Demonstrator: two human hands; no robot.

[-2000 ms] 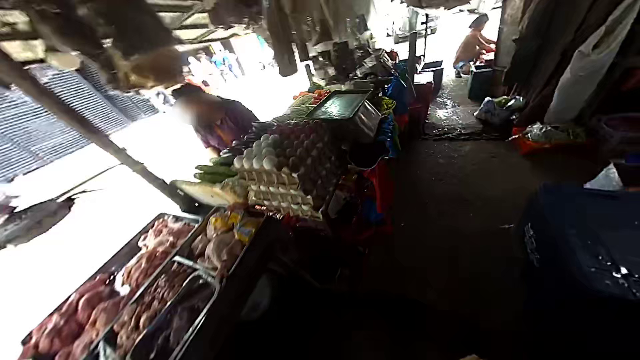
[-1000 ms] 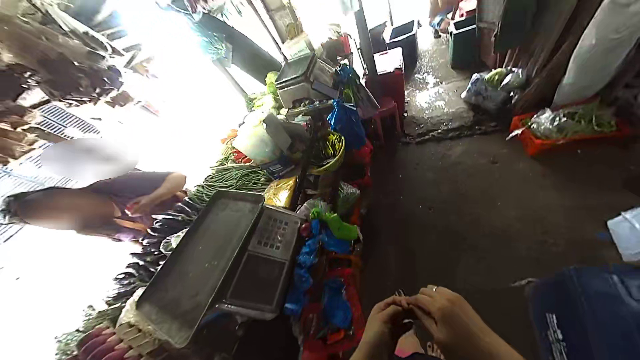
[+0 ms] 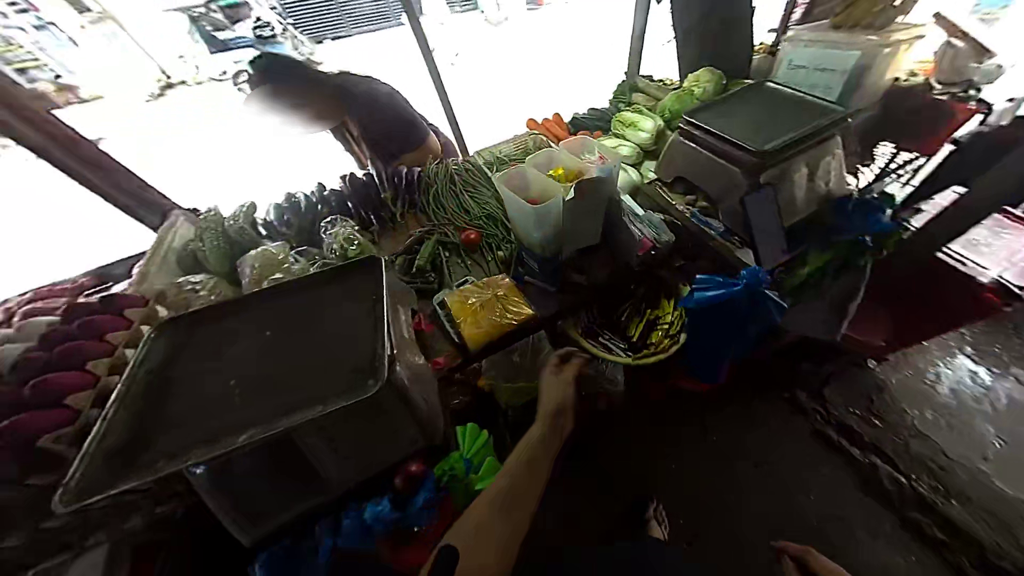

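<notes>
My left hand (image 3: 562, 370) reaches over the front of the stall, fingers bent down beside clear plastic bags (image 3: 516, 360) and the left rim of a yellow bowl (image 3: 632, 358) of long thin pods or peppers. Whether its fingertips hold anything is unclear. Only part of my right hand (image 3: 806, 558) shows, low at the right edge of the frame, away from the goods; its grip cannot be read. Above my left hand lies a clear-wrapped yellow packet (image 3: 488, 310). White upright containers (image 3: 532, 208) stand behind it, next to string beans (image 3: 460, 196) and a red tomato (image 3: 470, 238).
A weighing scale with a large metal tray (image 3: 256, 352) takes up the left front; another scale (image 3: 768, 120) stands at the right back. Blue plastic bags (image 3: 732, 320) hang beside the bowl. Eggplants (image 3: 368, 200) and cabbages (image 3: 636, 126) line the back. A person (image 3: 384, 116) leans behind the stall.
The view has swung toward the stall. My hands, together a second ago, are now apart, with the left one out by the bowl and the right one low at the right.
</notes>
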